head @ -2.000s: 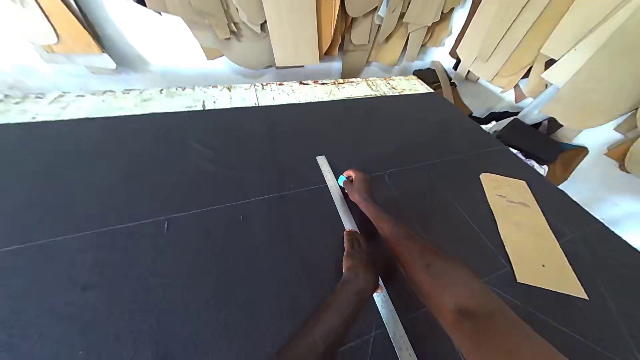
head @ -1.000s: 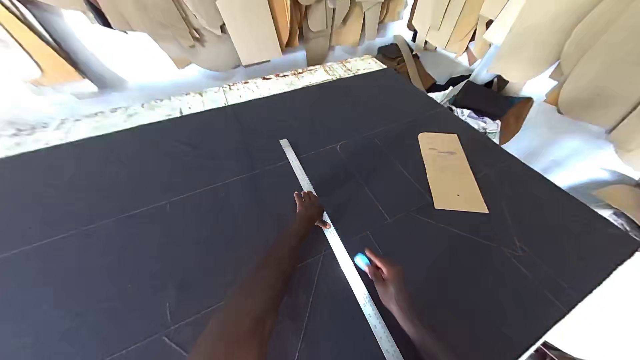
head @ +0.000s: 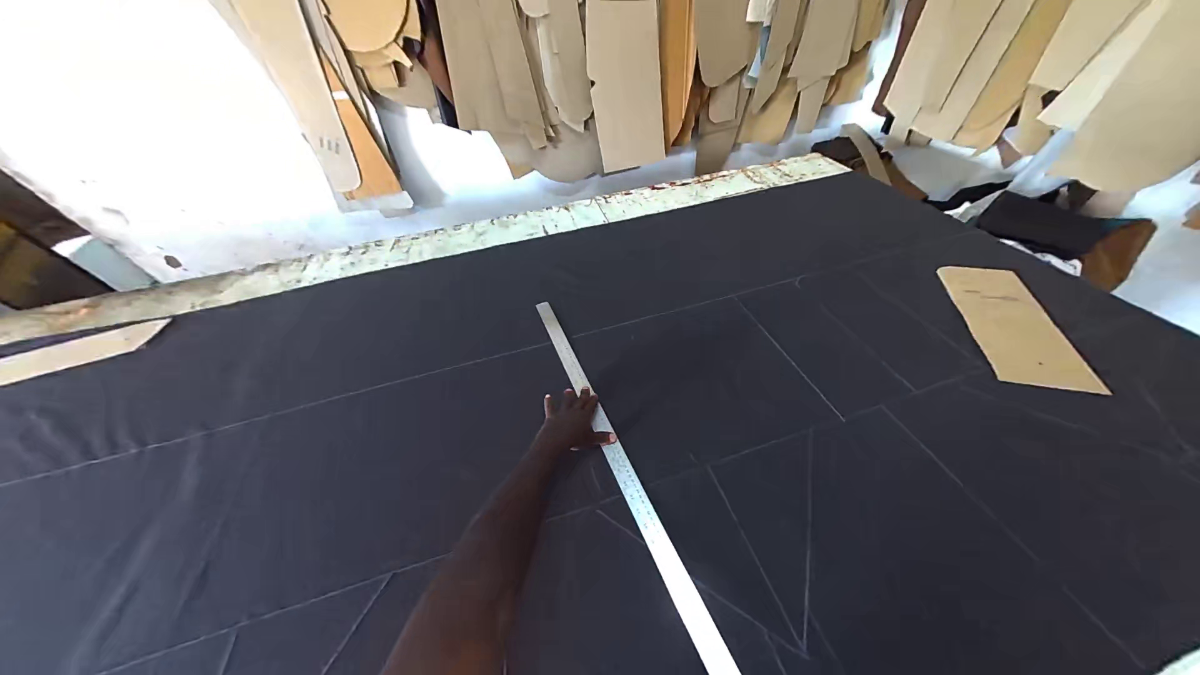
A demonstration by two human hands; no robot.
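My left hand [head: 570,422] lies with fingers spread on a long metal ruler [head: 647,520], its thumb across the ruler's face, pressing it against dark cloth [head: 375,412]. The ruler runs slantwise from the middle of the cloth to the bottom edge of the view. Chalk lines, some long and some short and angled, mark the cloth on both sides of the ruler. A tan card pattern piece [head: 1022,328] with a little writing on it rests on the cloth at the right. My right hand is out of view.
Another card piece [head: 84,352] lies at the left edge. Beyond the cloth runs the table's worn, pale edge [head: 572,217]. Many card patterns [head: 628,89] hang along the wall. Dark items and a brown piece [head: 1116,253] sit past the table's right side.
My right hand, holding a light blue piece beside the ruler in both earlier frames, has left the view. A chalk line now shows to the right of the ruler. The view has shifted left.
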